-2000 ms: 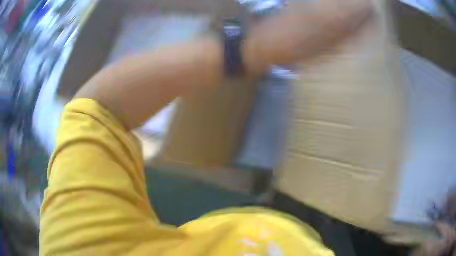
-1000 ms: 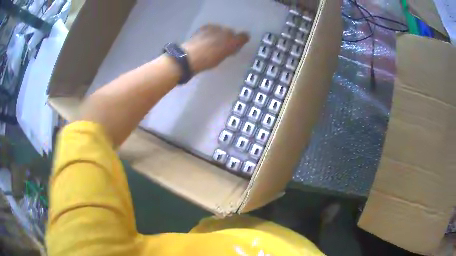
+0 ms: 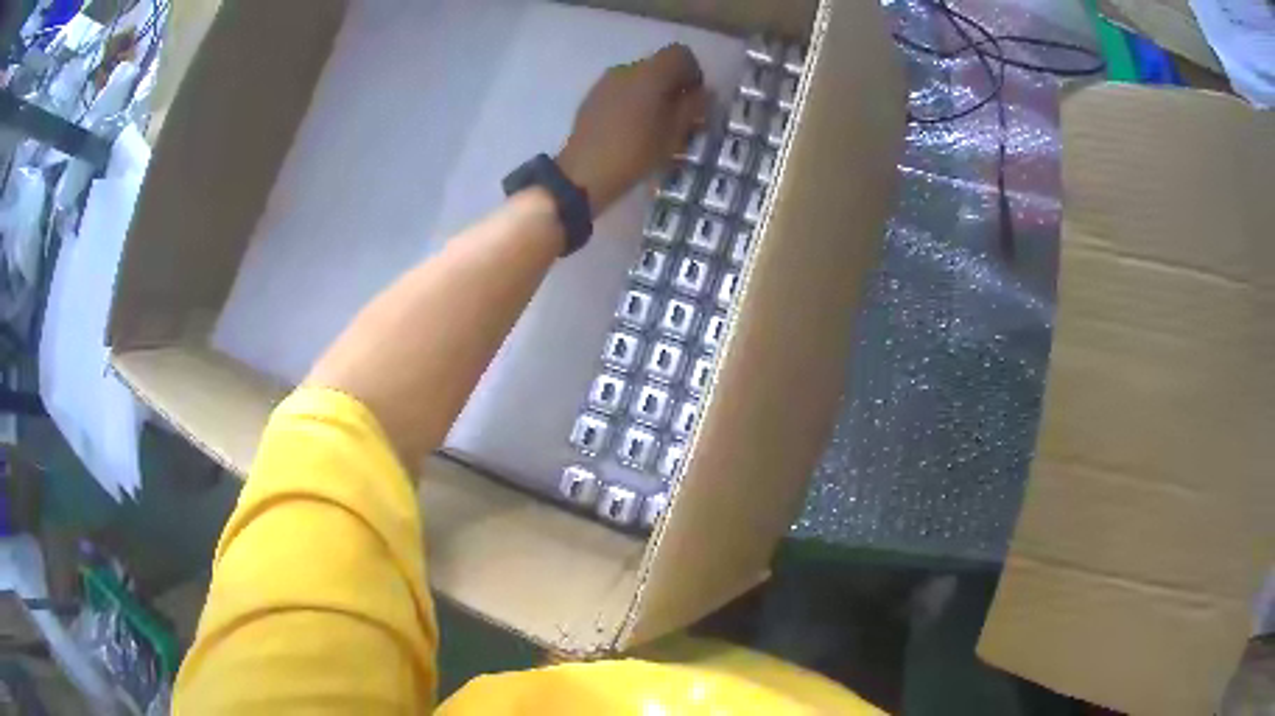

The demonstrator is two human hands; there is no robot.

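Note:
Small silver square metal parts point(image 3: 636, 309) with dark central openings stand in close rows along the right side of an open brown carton point(image 3: 766, 301). They rest on a pale separator sheet point(image 3: 406, 182) with a faint seam. My left hand point(image 3: 636, 126), bare with a dark wristband, is over the sheet. Its fingers point down at the upper end of the leftmost row, touching or just above it. The fingers hide whether a part is between them. My right hand is out of the picture.
Bubble wrap point(image 3: 909, 406) lies right of the carton, with thin black cable point(image 3: 1001, 140) on it. A tan creased cardboard flap point(image 3: 1140, 378) hangs further right. White loose sheets point(image 3: 91, 336) are outside the carton at left, and a green object point(image 3: 126, 616) is at lower left.
The view has steadied from blur and shifted slightly. My left hand came from the right-hand side to over the sheet, then moved right to the upper end of the leftmost row.

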